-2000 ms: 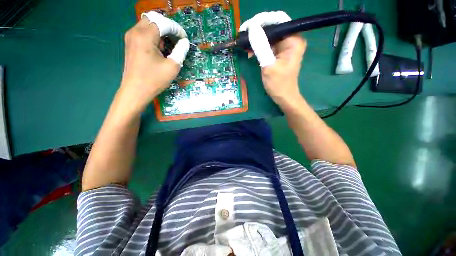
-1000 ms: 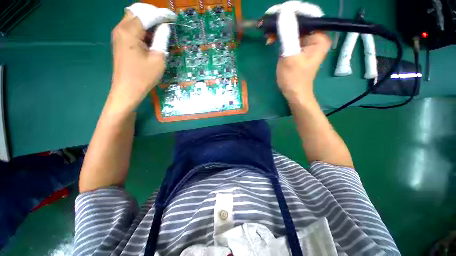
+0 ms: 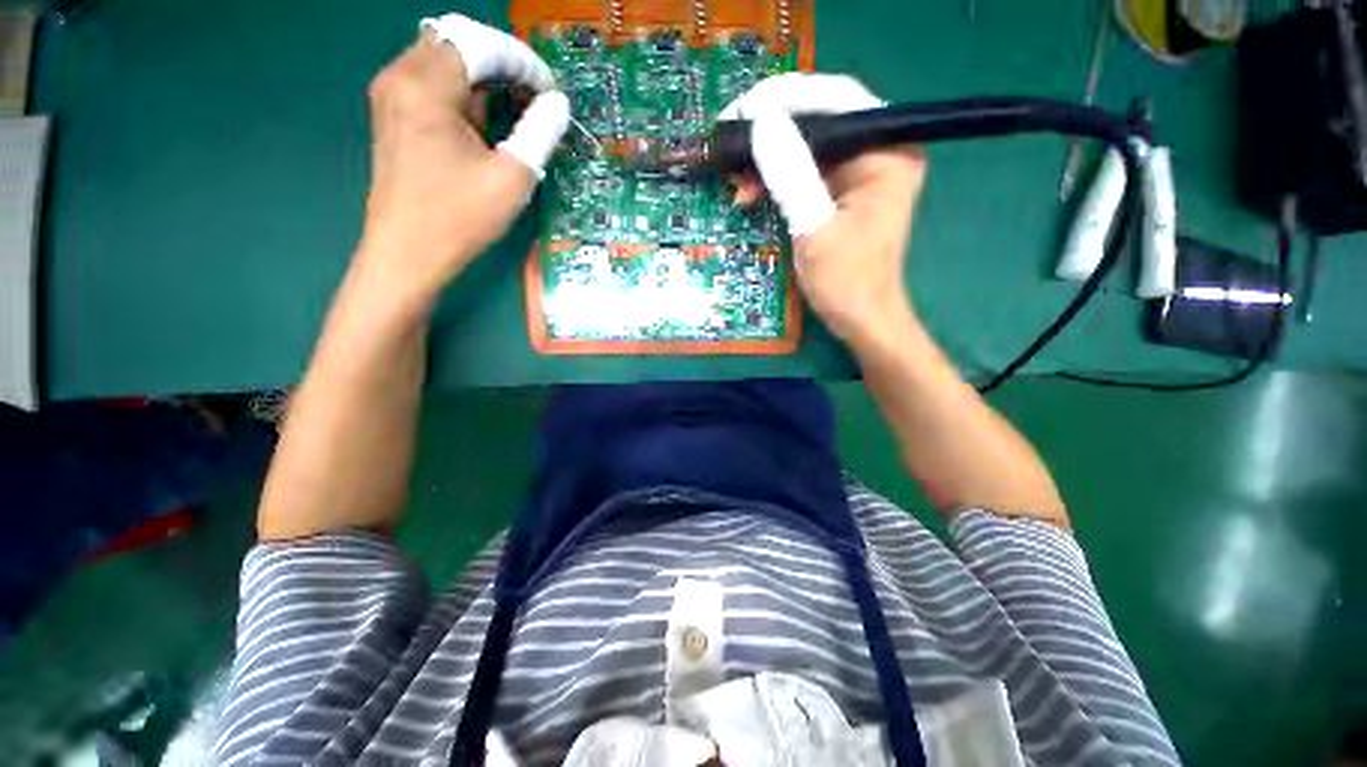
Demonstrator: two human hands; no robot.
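A green circuit board panel [image 3: 675,225] lies on an orange fixture [image 3: 667,346] near the bench edge, with thin ribbed spring leads [image 3: 700,18] at its top. My left hand [image 3: 457,158], with white finger cots on thumb and forefinger, pinches a thin solder wire [image 3: 585,132] at the panel's left side. My right hand [image 3: 847,202], also with white finger cots, grips the black soldering iron [image 3: 885,129] over the panel's right side. The iron's tip points left over the middle rows, close to the wire's end. The exact contact point is too blurred to tell.
At the right lie white-handled pliers [image 3: 1156,225], a thin grey tool [image 3: 1082,113], a flat black glossy object [image 3: 1217,295] under the cord, a black box [image 3: 1307,120] and a yellow-rimmed reel [image 3: 1147,23]. A whitish stack [image 3: 18,262] stands at the left edge.
The iron's tip was off the panel's right side a second ago and is now back over it. My left hand has moved right and slightly down. The whole view has shifted somewhat.
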